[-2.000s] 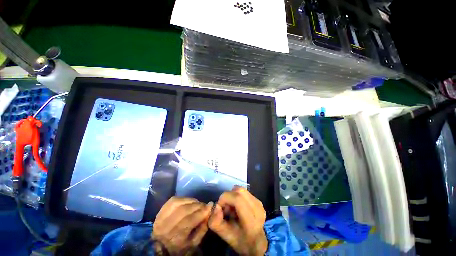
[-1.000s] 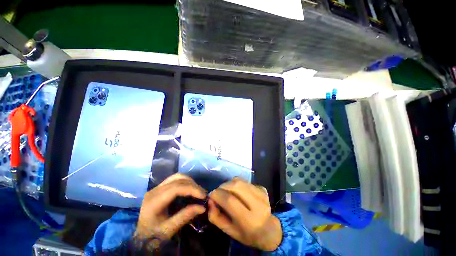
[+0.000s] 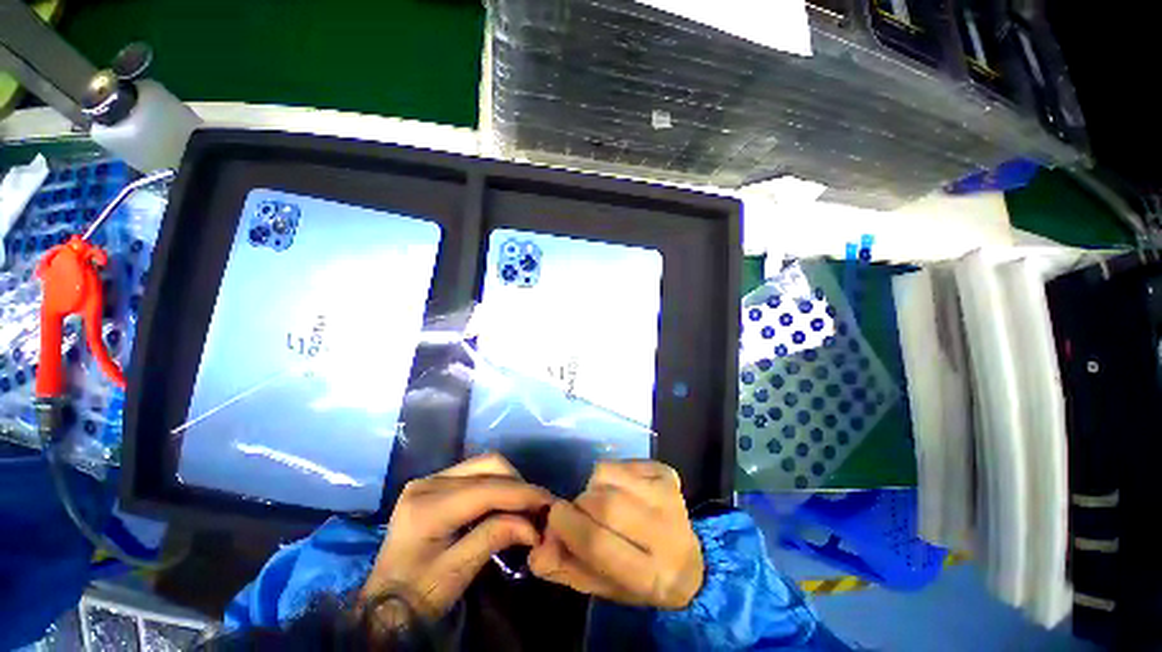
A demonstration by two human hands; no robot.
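My left hand (image 3: 461, 529) and my right hand (image 3: 622, 535) meet fingertip to fingertip at the near edge of the black two-slot foam tray (image 3: 474, 242). The fingers of both are curled and pinched. Something tiny and dark may be between the fingertips, but it is too small and covered to name. Two light-blue tablets lie back up in the tray, the left tablet (image 3: 268, 382) and the right tablet (image 3: 586, 306), each with its camera bump at the upper left. Clear wrinkled protective film (image 3: 446, 334) lies across both. My hands cover the right tablet's lower end.
At left are an orange-red air blow gun (image 3: 61, 318), a bagged lens pile (image 3: 26, 369) and a white dispenser bottle (image 3: 159, 134). A tall blister tray stack (image 3: 637, 115) stands behind. At right are a loose lens sheet (image 3: 809, 408) and white foam trays on edge (image 3: 1007, 420).
The camera view has shifted, so the tray sits higher than two seconds ago. My hands remain together, with the left fingers bent differently. The tablets have not moved in the tray.
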